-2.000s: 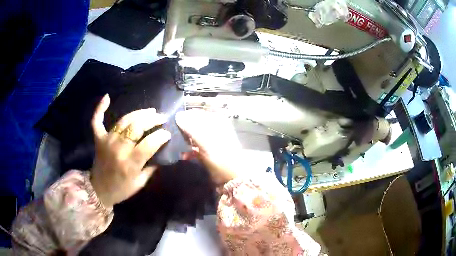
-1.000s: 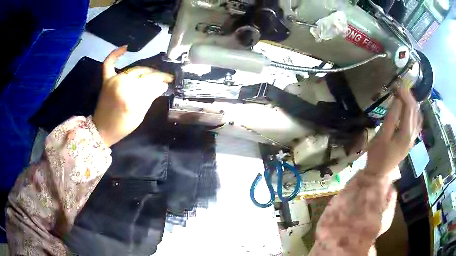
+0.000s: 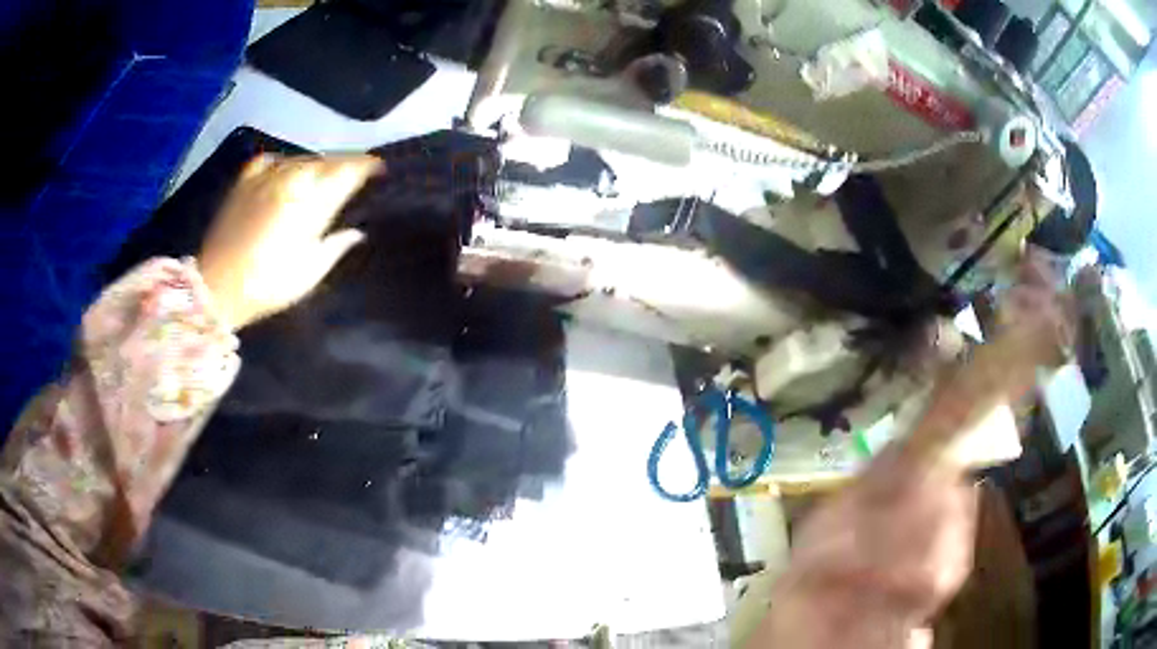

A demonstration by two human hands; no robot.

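Observation:
My left hand (image 3: 282, 235) lies over black fabric (image 3: 412, 216) left of the needle area, fingers spread; whether it grips the cloth is unclear. My right hand (image 3: 1030, 311) is blurred at the right end of the machine, below the dark handwheel (image 3: 1072, 203); its fingers are indistinct. The black binding tape (image 3: 793, 269) lies along the off-white machine arm (image 3: 660, 282) and runs through a small metal guide (image 3: 685, 216). The stack of dark panels (image 3: 368, 418) with stepped edges lies below the needle area. The presser foot and needle cannot be made out in the glare.
Blue scissor loops (image 3: 713, 444) lie below the arm. The pale lamp tube (image 3: 609, 123) hangs above the needle area, its gooseneck running right. A flat black piece (image 3: 340, 57) lies at upper left. Blue sheeting (image 3: 108, 190) fills the left edge. Brown cardboard stands at lower right.
My right hand went from the cloth beside the needle to the machine's right end. My left hand moved up, then left, away from the needle area. The panel stack came into fuller view.

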